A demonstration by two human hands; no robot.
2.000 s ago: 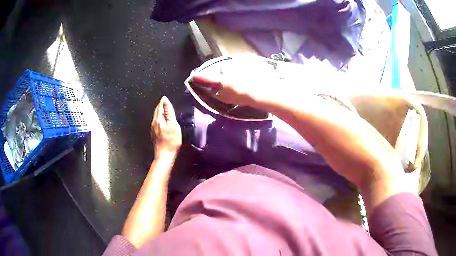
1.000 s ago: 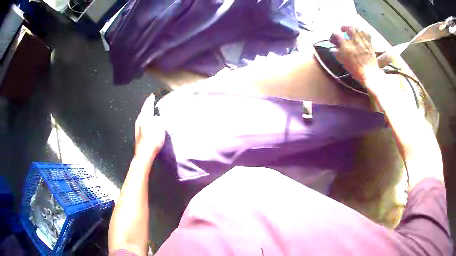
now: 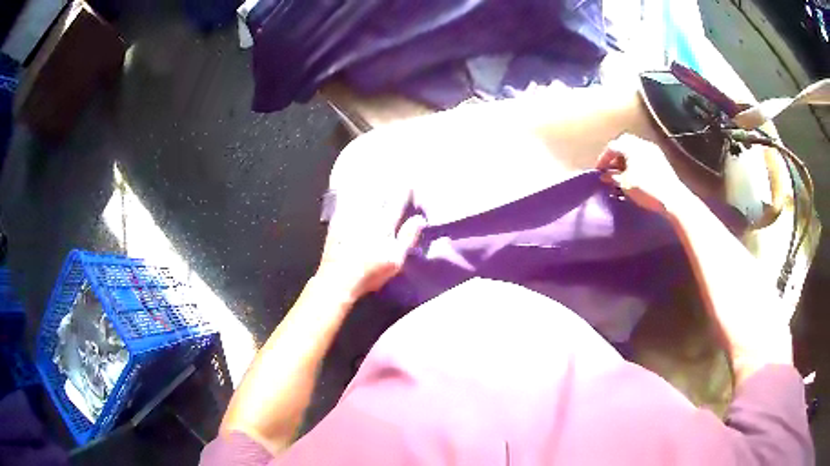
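A purple jacket (image 3: 546,218) lies over the near side of the pale padded board (image 3: 473,136) and hangs towards my body. My right hand (image 3: 634,171) pinches the jacket's upper edge between thumb and fingers. My left hand (image 3: 387,246) holds the cloth at the jacket's left part; strong glare washes out this hand and the board around it. The dark iron (image 3: 684,118) with its dark red handle stands untouched at the right end of the board, beyond my right hand.
A heap of purple jackets (image 3: 409,45) lies beyond the board. A pale line (image 3: 794,105) and a dark cable (image 3: 801,182) run from the iron on the right. A blue plastic crate (image 3: 146,305) with pale contents is at lower left. A brown box (image 3: 73,68) is at upper left.
My right hand has let go of the iron and moved down and left to the jacket's edge. My left hand has moved right and gathered the cloth, which now lies less flat.
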